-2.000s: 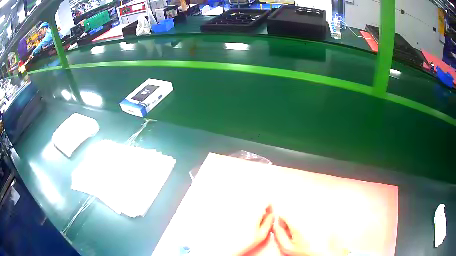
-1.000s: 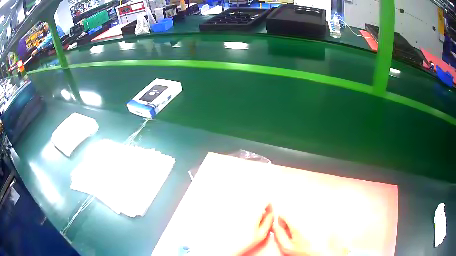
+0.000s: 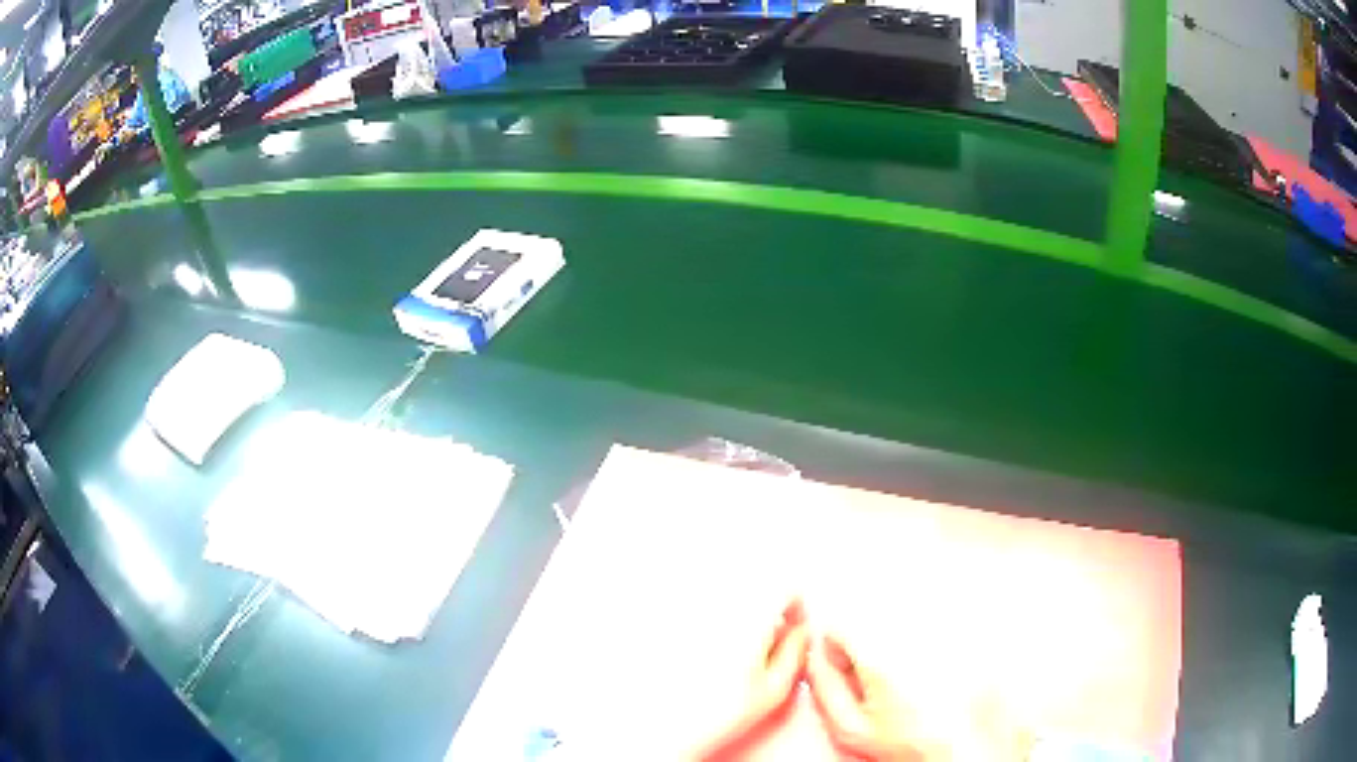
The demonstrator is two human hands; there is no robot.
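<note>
My left hand (image 3: pixel 762 688) and my right hand (image 3: pixel 851 697) rest near the lower middle of the pink-red work mat (image 3: pixel 1124 596). Their fingertips lean together or nearly touch. I see nothing in them, but glare washes out the fingers and hides whether they are closed. The mat is glaring white over most of its area. A white retail box (image 3: pixel 481 289) with a blue lower edge and a dark picture on top lies flat on the green conveyor belt, up and to the left of the mat, away from both hands.
A bright white stack, likely poly bags (image 3: pixel 357 524), lies left of the mat, with a smaller white stack (image 3: pixel 213 395) beyond it. Clear film (image 3: pixel 729 456) shows at the mat's far edge. A white scrap (image 3: pixel 1308 660) lies right. A green rail (image 3: pixel 625 189) and upright (image 3: pixel 1139 134) stand beyond.
The retail box has moved to the right along the conveyor. The view has shifted very slightly. Both hands have stayed in nearly the same pose on the mat.
</note>
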